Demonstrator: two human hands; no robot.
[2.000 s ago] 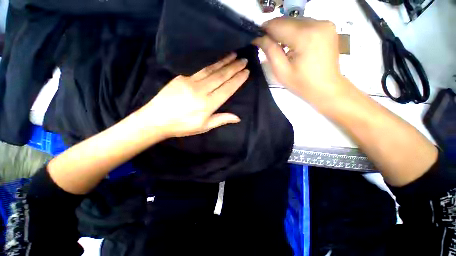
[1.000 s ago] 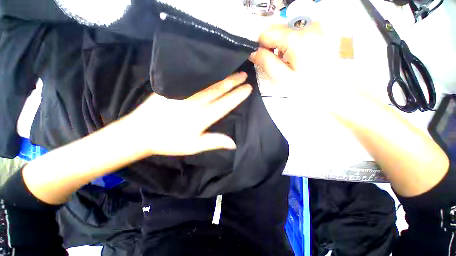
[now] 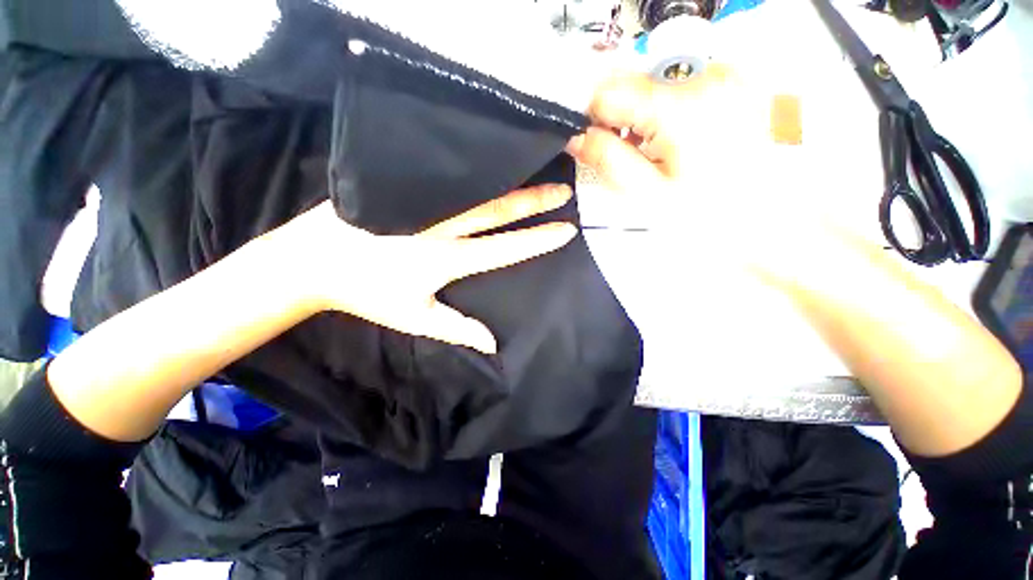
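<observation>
A large black garment piece (image 3: 453,147) covers the left and middle of the table and hangs over the front edge. A pale stitched seam edge (image 3: 464,82) runs along its top. My left hand (image 3: 408,266) lies flat on the black cloth with fingers spread, just below a folded flap. My right hand (image 3: 651,142) pinches the right end of the seam edge between thumb and fingers, beside the needle area. The image is overexposed there, so the hand's outline blends into the white table and the needle cannot be made out.
Black scissors (image 3: 929,181) lie to the right. A dark flat rectangle (image 3: 1006,289) sits at the right edge. A ruler strip (image 3: 770,404) runs along the table's front edge. Blue plastic (image 3: 676,487) and dark cloth (image 3: 799,499) are below. A round metal dial (image 3: 679,71) is beyond my right hand.
The flap was pulled out so its stitched edge shows longer and straighter. My left hand's fingers have spread and it sits slightly lower. My right hand keeps its pinch, also slightly lower in view.
</observation>
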